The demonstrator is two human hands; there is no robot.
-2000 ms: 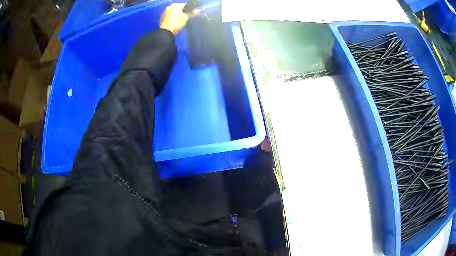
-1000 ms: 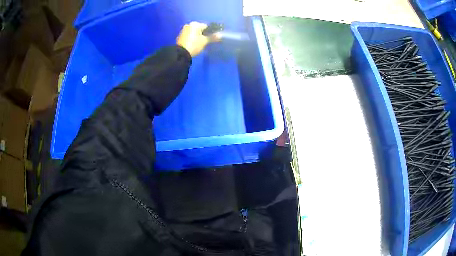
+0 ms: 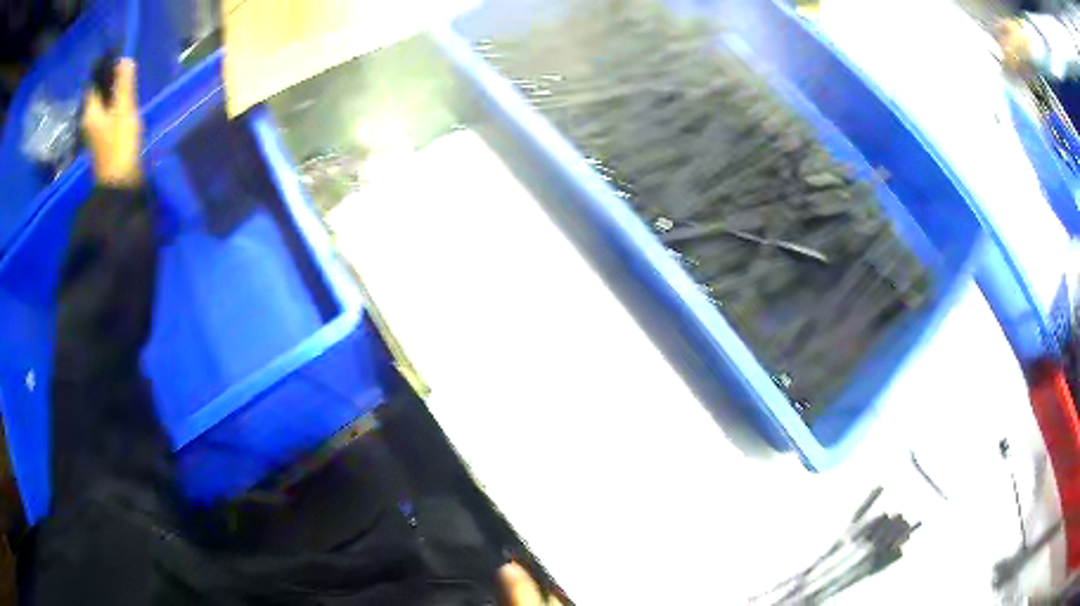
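Note:
My left hand (image 3: 113, 130), blurred, is at the upper left, over the far side of the deep blue tote (image 3: 255, 408). Its fingers are around a small dark item (image 3: 104, 78) too blurred to identify. Only a bit of my right hand (image 3: 521, 585) shows at the bottom edge, so its grip cannot be told. The blue parts tray (image 3: 604, 207) holds many black rods (image 3: 758, 213). A bundle of black rods (image 3: 847, 554) lies on the white foam sheet (image 3: 569, 391) at the lower right.
A cardboard piece (image 3: 308, 42) is at the top, between tote and tray. More dark rods (image 3: 1028, 562) lie at the lower right. A red rim (image 3: 1056, 444) is at the right edge. Part of another person, apparently a hand (image 3: 1014, 43), shows at the upper right.
The view has swung to the right, with blur. My left hand now appears farther left, at the tote's far side. Part of my right hand and the rods on the foam have come into view.

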